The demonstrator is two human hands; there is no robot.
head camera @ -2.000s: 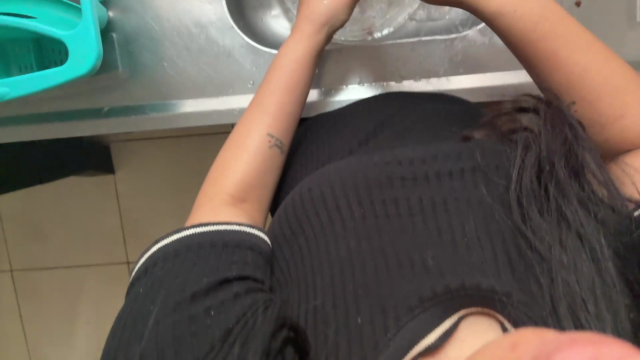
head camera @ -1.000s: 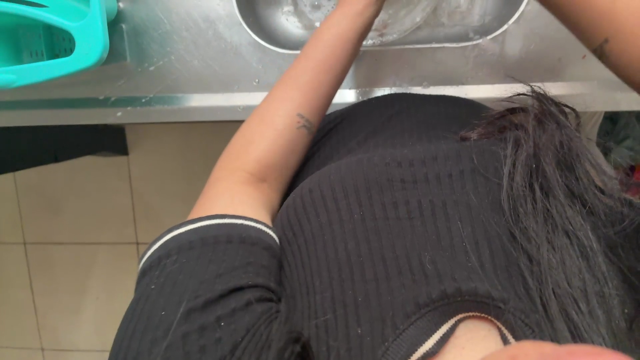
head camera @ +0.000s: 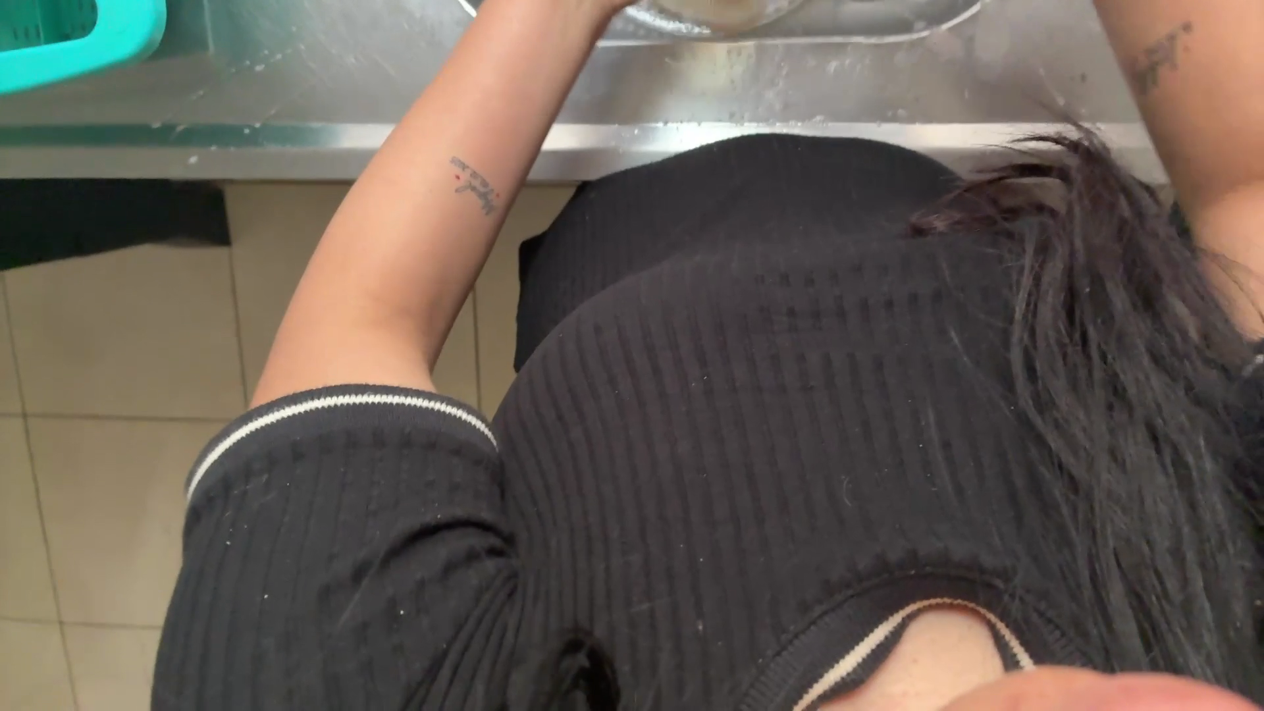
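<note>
At the top edge of the head view, my left forearm reaches up to the stainless steel sink basin point(head camera: 889, 30). Only the wrist and the heel of my left hand point(head camera: 604, 6) show there; the fingers are cut off by the frame. A round, clear dish or bowl point(head camera: 731, 14) lies in the basin, just right of that wrist. Whether my left hand touches it cannot be seen. My right forearm enters at the upper right, and my right hand is out of the frame.
A turquoise plastic basket point(head camera: 128, 39) stands on the steel counter point(head camera: 296, 89) at the upper left. The counter's raised front edge point(head camera: 395, 148) runs across in front of my body. Below are floor tiles point(head camera: 128, 336) and a dark panel point(head camera: 109, 217). Long hair hangs at the right.
The view has shifted, so less of the basin shows. My right hand, partly visible at the top edge two seconds ago, is now out of frame; the right forearm has moved rightward.
</note>
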